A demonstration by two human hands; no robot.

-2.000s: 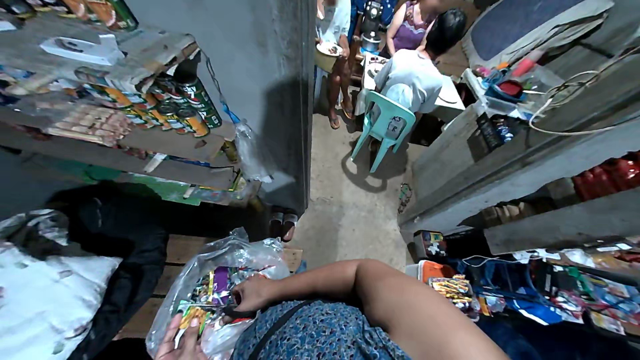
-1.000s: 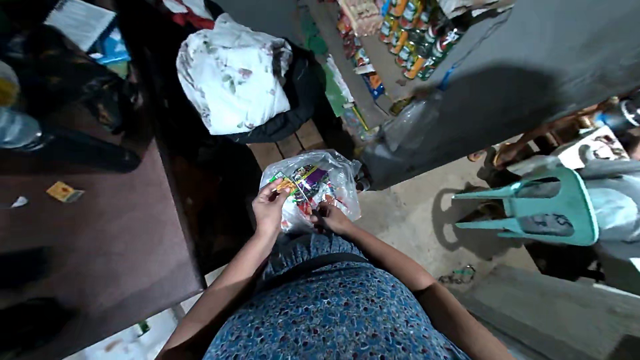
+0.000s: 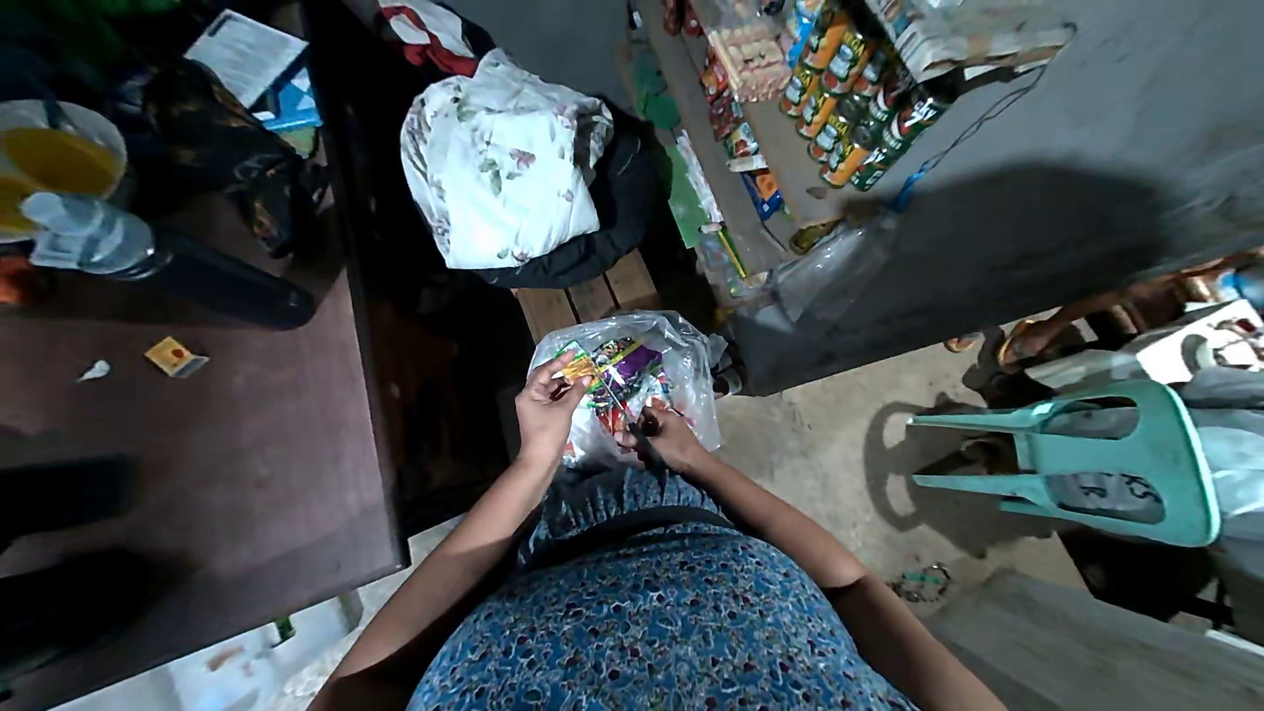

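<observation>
A clear plastic bag (image 3: 696,380) holding colourful sachets (image 3: 632,365) lies on a wooden slatted bench, close to my waist. My left hand (image 3: 548,405) pinches a small yellow and green packet (image 3: 576,367) above the bag's left side. Black-handled scissors (image 3: 647,427) are in my right hand (image 3: 673,436), their blades pointing up and left toward the packet. Whether the blades touch the packet cannot be told.
A dark table (image 3: 247,425) at the left bears a dark bottle (image 3: 232,281) and a small yellow packet (image 3: 176,357). Folded floral cloth (image 3: 513,163) lies beyond the bag. Shelves with cans (image 3: 839,99) stand behind; a green plastic chair (image 3: 1116,464) and a seated person are at the right.
The view has swung widely, bringing the table into sight. My left hand holds up a packet over the bag, with the scissors now plainly seen in my right hand.
</observation>
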